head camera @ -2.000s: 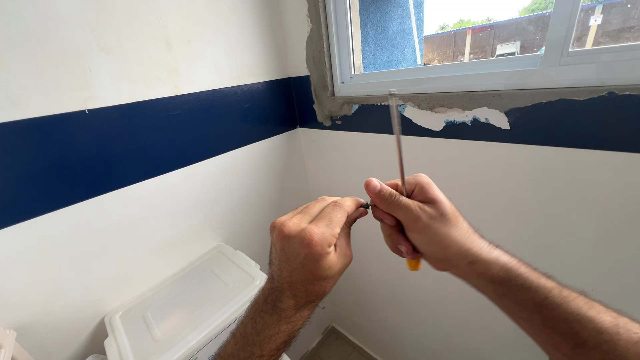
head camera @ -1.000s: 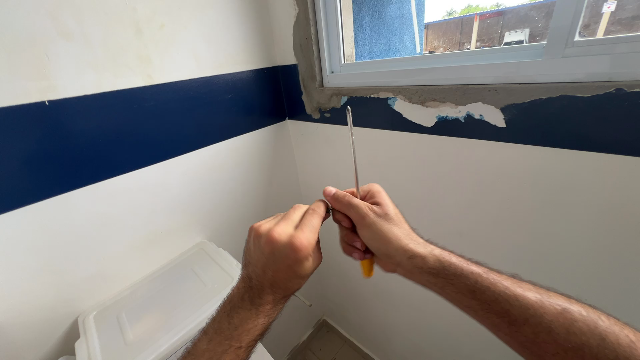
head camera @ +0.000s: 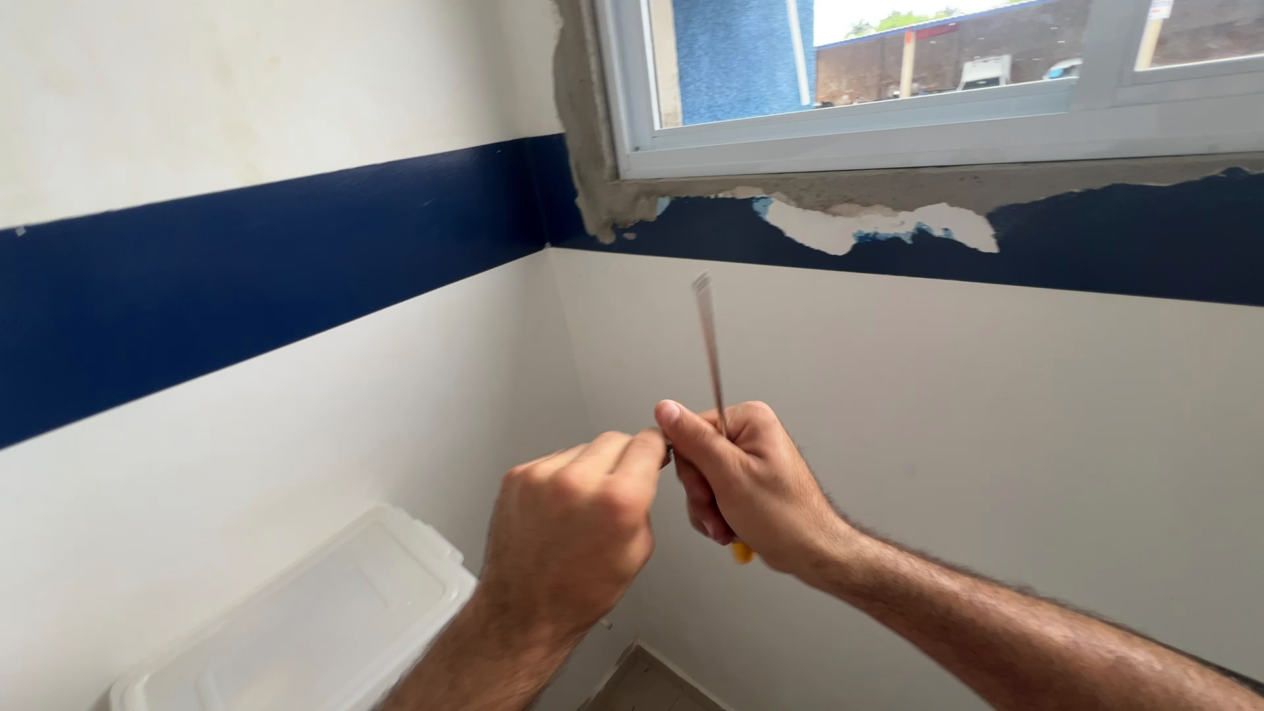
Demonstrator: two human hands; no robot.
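My right hand (head camera: pixel 746 484) is closed round a screwdriver (head camera: pixel 711 346), its metal shaft pointing up and a bit of yellow handle showing below the fist. The shaft tip is blurred and stands clear of the wall in the picture. My left hand (head camera: pixel 578 528) is beside it, fingers curled, pinching a small dark piece (head camera: pixel 668 454) that lies between the fingertips of both hands. Most of that piece is hidden by the fingers, so its kind cannot be told.
A white-framed window (head camera: pixel 869 138) with rough grey mortar (head camera: pixel 602 188) round it is above the hands. Below it, paint is chipped from a dark blue wall band (head camera: pixel 1116 237). A translucent plastic box lid (head camera: pixel 316 612) is at lower left, close to my left forearm. Floor tiles (head camera: pixel 647 683) show in the corner.
Both hands keep together round the small piece and the screwdriver stays in my right fist. The view has shifted a little.
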